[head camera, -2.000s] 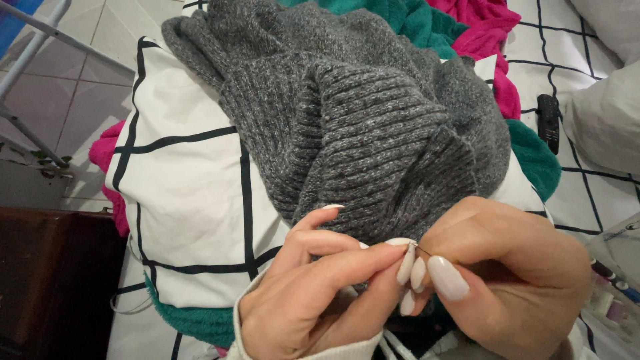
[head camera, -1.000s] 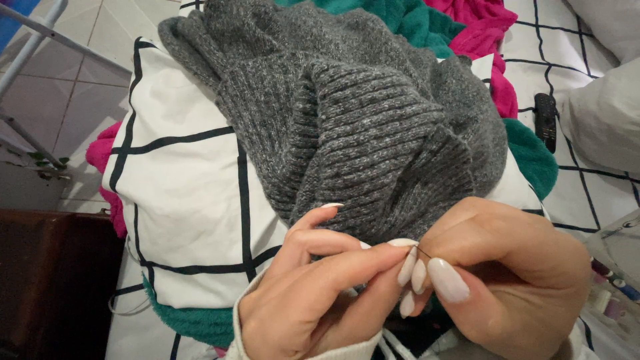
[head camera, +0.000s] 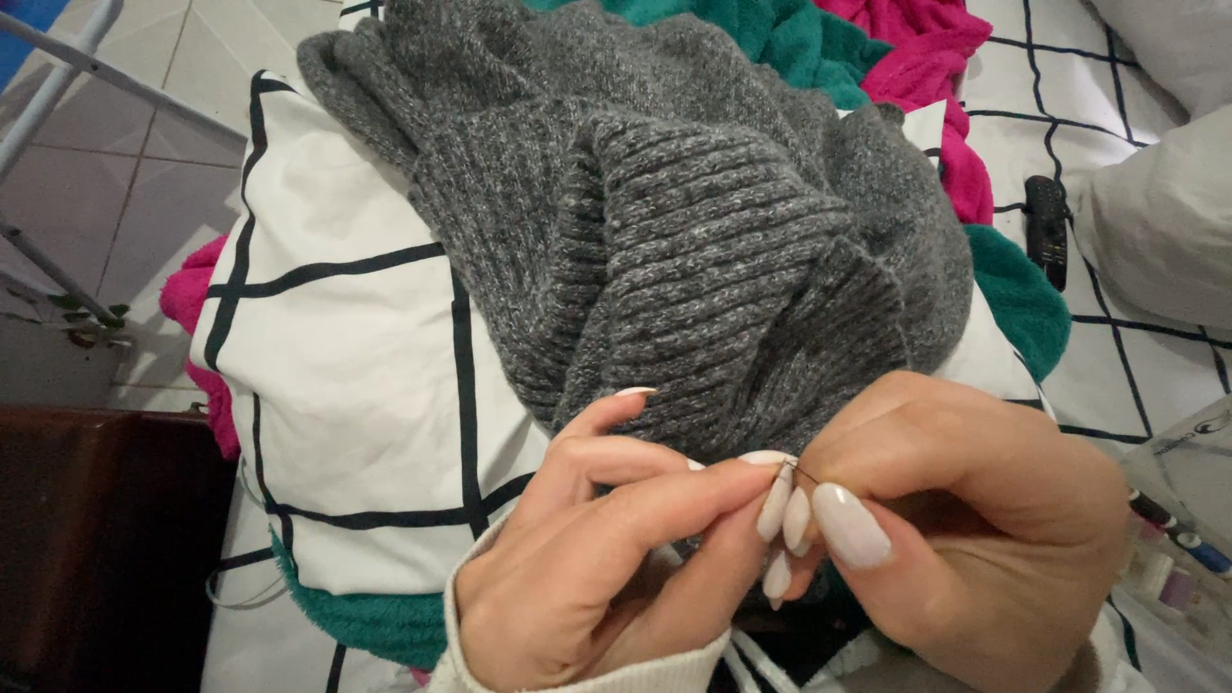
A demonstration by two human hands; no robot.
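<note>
A dark grey ribbed knit garment [head camera: 712,221] lies bunched on a white pillow with black lines [head camera: 356,385]. In front of its near edge my two hands meet at the fingertips. My left hand [head camera: 616,539] pinches something tiny between thumb and index finger; a needle tip may show there, but it is too small to tell. My right hand [head camera: 953,520] pinches a thin dark thread [head camera: 807,474] between thumb and index finger, its end reaching my left fingertips.
Under the pillow lie a teal towel [head camera: 1015,298] and pink cloth [head camera: 962,173] on a checked bedspread [head camera: 1107,375]. A black remote control [head camera: 1046,231] lies at the right, near a clear bag with thread spools [head camera: 1174,577]. Brown furniture [head camera: 106,549] stands at the lower left.
</note>
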